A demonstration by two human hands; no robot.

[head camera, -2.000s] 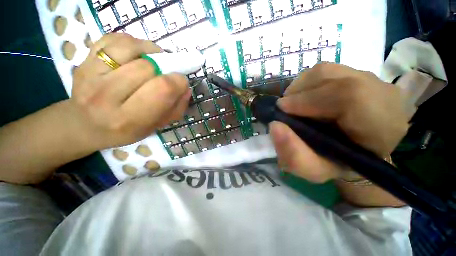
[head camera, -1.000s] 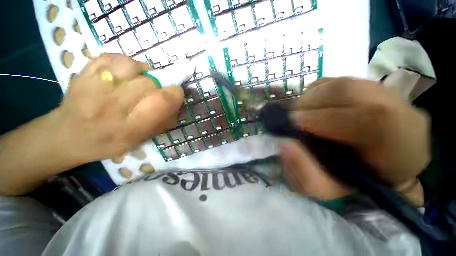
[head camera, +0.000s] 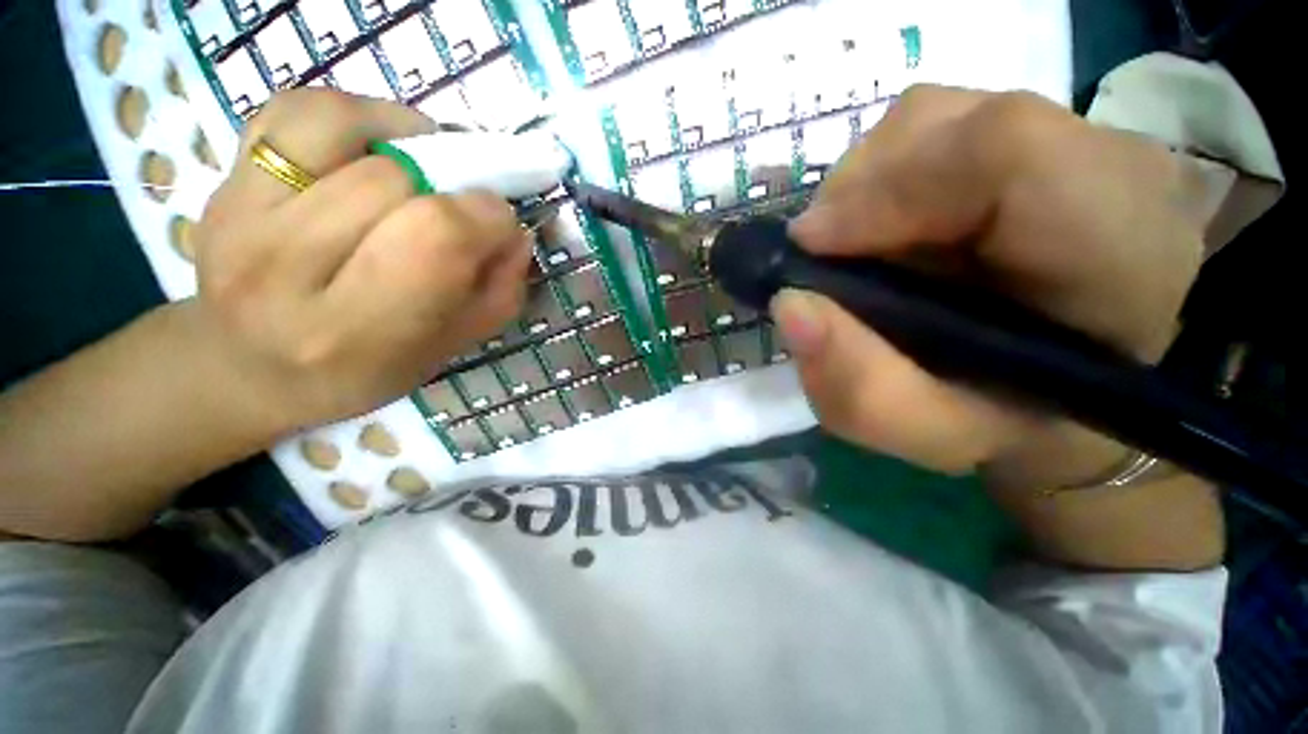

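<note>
My right hand (head camera: 990, 273) grips the black handle of the soldering iron (head camera: 932, 308). Its dark tip (head camera: 600, 201) points left, at the panel units just beside my left fingertips; whether it touches cannot be told. My left hand (head camera: 359, 244), with a white finger cot (head camera: 488, 162) and a yellow ring, pinches thin solder wire, seen as a fine line at its fingertips. The wire (head camera: 86, 185) also trails in from the left edge. The green-edged PCB panel (head camera: 574, 376) lies under both hands, its small units partly hidden by the left hand. Another panel (head camera: 717, 136) lies to its right.
The white foam tray (head camera: 95, 89) lies under the panels, with tan round holes down its left side. A cream folded cloth (head camera: 1183, 122) is at the right on the dark green bench (head camera: 918, 519). My white shirt (head camera: 574, 631) fills the bottom, against the tray's near edge.
The panels and tray sit further left in view. The iron, drawn back and blurred a second ago, now has its tip close to my left fingertips. The finger cot has come forward over the panel.
</note>
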